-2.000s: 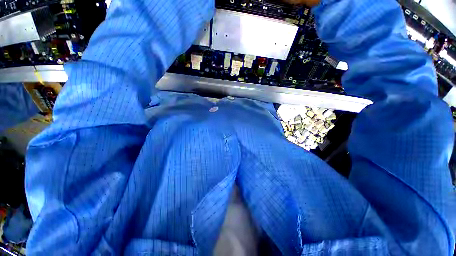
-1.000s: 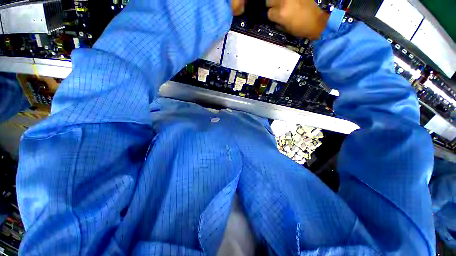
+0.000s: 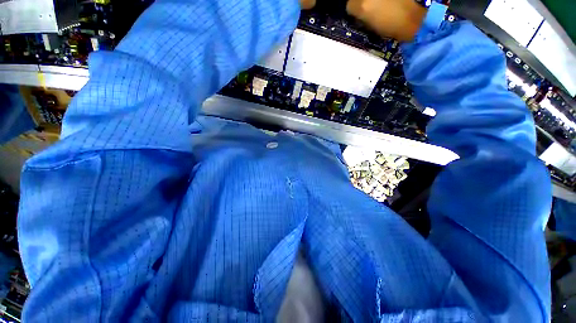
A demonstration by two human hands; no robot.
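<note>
A black circuit board [image 3: 395, 104] lies in front of me at the top centre, with a silver heatsink [image 3: 335, 61] and white block components [image 3: 306, 98] near its front edge. My right hand [image 3: 388, 17] is at the top edge over the far part of the board, slightly blurred. Its fingertips are cut off or unclear, so I cannot tell if it holds anything. Only a sliver of my left hand [image 3: 307, 4] shows at the top edge, beside the left sleeve; its fingers are out of the picture.
A silver conveyor rail [image 3: 328, 131] runs along the board's front. A heap of small cream blocks [image 3: 379, 176] lies below it at right. Other boards with heatsinks [image 3: 28, 17] stand at left and right. A cardboard tray [image 3: 47, 104] is at the left, below the rail.
Over the last two seconds more of my right hand and wrist has come into view. Since one second ago both hands have shifted up slightly in the picture, and the view has moved a little.
</note>
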